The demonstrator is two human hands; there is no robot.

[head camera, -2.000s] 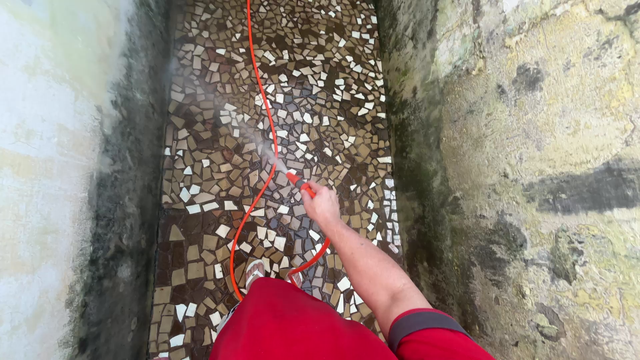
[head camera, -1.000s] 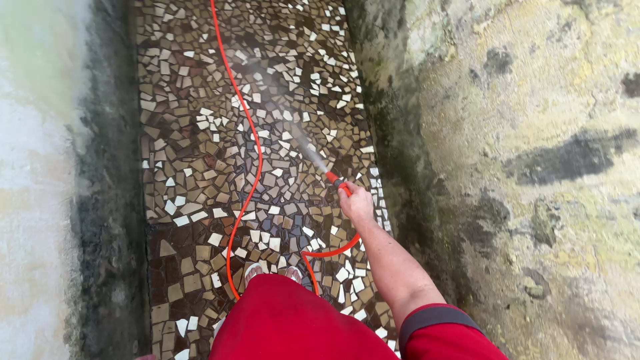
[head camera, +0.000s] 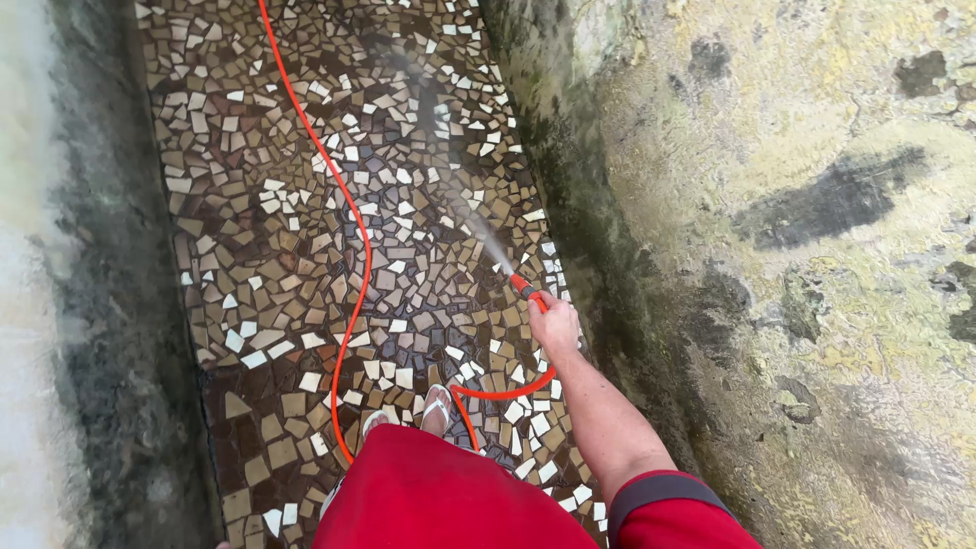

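Observation:
My right hand (head camera: 556,324) is closed around an orange hose just behind its spray nozzle (head camera: 523,285), at the right of the mosaic floor. A fan of water leaves the nozzle toward the upper left and lands on the tiles. From my hand the orange garden hose (head camera: 364,252) bends down past my feet, and a long stretch of it curves up the floor to the top edge. Of my left hand, only what may be a fingertip shows at the bottom edge, too little to tell its state.
Broken-tile mosaic flooring (head camera: 282,320) looks wet. A stained wall (head camera: 762,305) rises on the right and a dark, mottled one (head camera: 114,305) on the left. My feet in white flip-flops (head camera: 436,412) stand beside a hose bend.
The nozzle in my right hand has moved right across the floor, closer to the right wall. Its spray has shifted right too. The hose near my feet is bent more sharply than two seconds ago.

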